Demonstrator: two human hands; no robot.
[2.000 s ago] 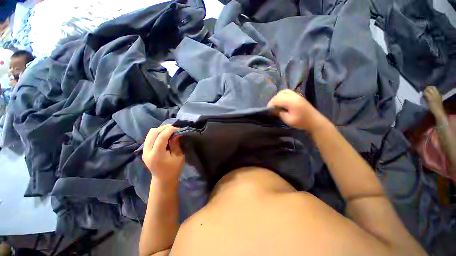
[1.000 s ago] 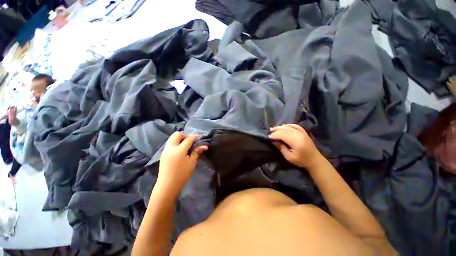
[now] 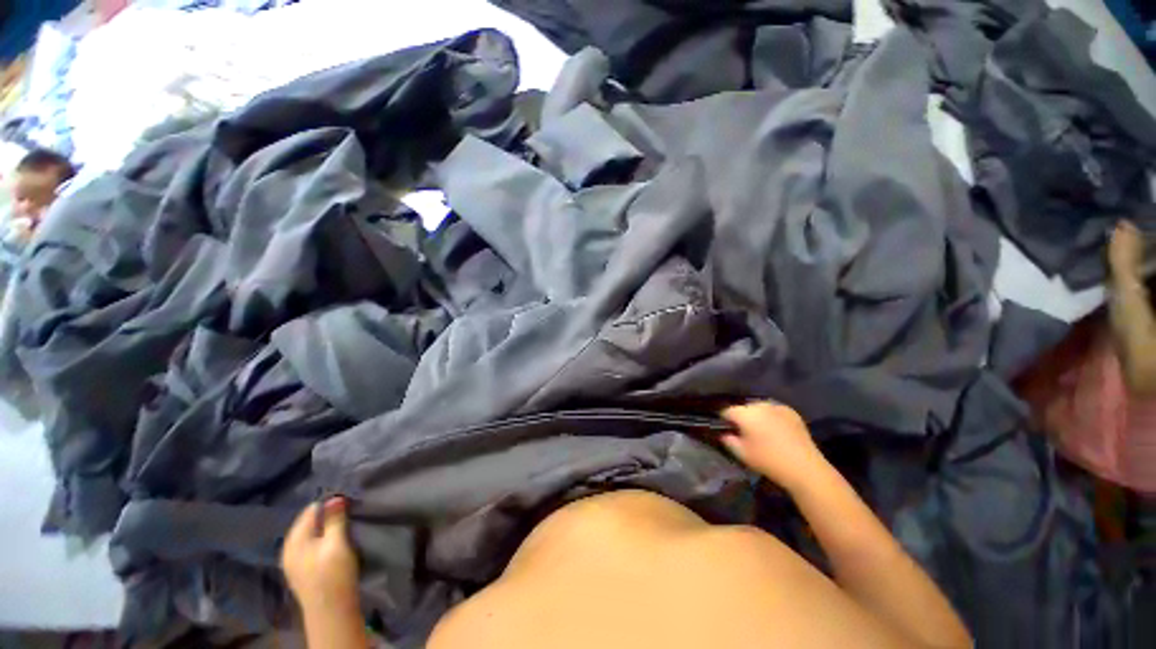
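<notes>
A dark grey jacket point(image 3: 507, 444) is spread close in front of my body, with a long seam or edge running across it between my hands. My left hand point(image 3: 320, 548) pinches its edge at the lower left. My right hand point(image 3: 767, 437) grips the right end of the long edge. A brownish inner part point(image 3: 666, 323) of the cloth shows above the seam. Part of the jacket near me is hidden by my body.
Crumpled grey jackets point(image 3: 216, 279) lie on the white table point(image 3: 25, 533) at the left. More grey jackets point(image 3: 862, 228) lie ahead and right. Pale garments point(image 3: 190, 64) are at the far left. A person's arm point(image 3: 1128, 311) is at the right, another person's head point(image 3: 41, 181) at the left.
My left hand has moved left and down, and my hands are farther apart. The jacket is opened wider, with a long seam now showing. The person's arm at the right is in view again.
</notes>
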